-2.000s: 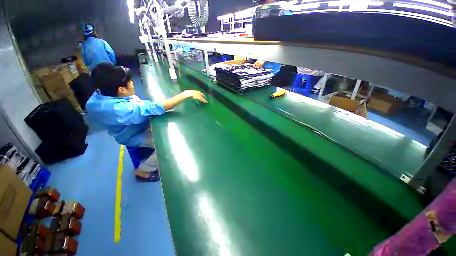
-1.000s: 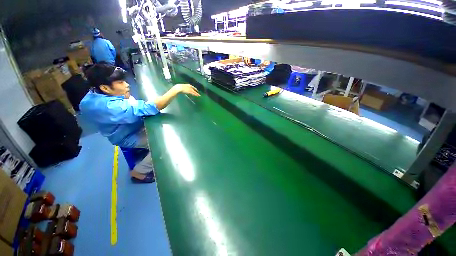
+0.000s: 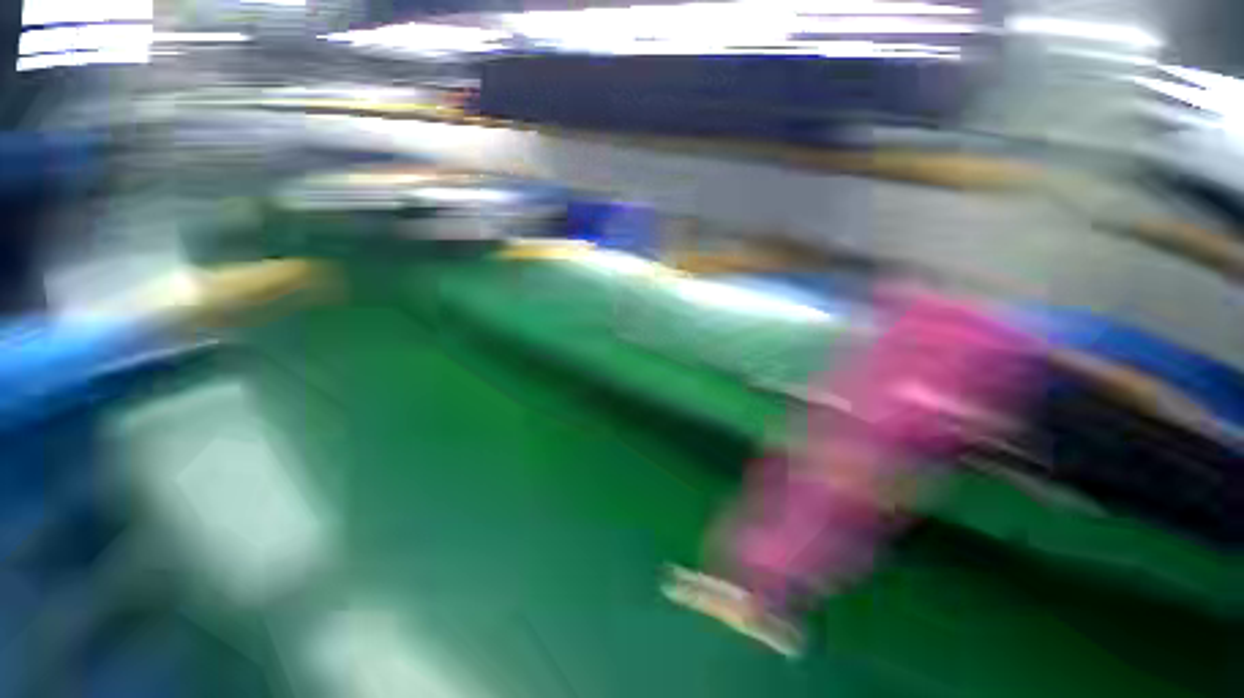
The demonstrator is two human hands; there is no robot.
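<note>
The head view is strongly blurred. The long green bench lies nearest in front of me, with pale light reflections on its left part. A pink-wrapped post rises at its right, with a small pale piece at its foot. Neither of my hands is in view. A blurred black and white pile sits at the far side of the bench.
A seated person's blue sleeve and forearm reach over the bench from the left. A raised shelf with a long dark block crosses the top. Dark blurred objects lie right of the post.
The view has swung to the right and blurred. The pink-wrapped post now stands nearer the middle, and the person at the left is mostly cut off by the edge.
</note>
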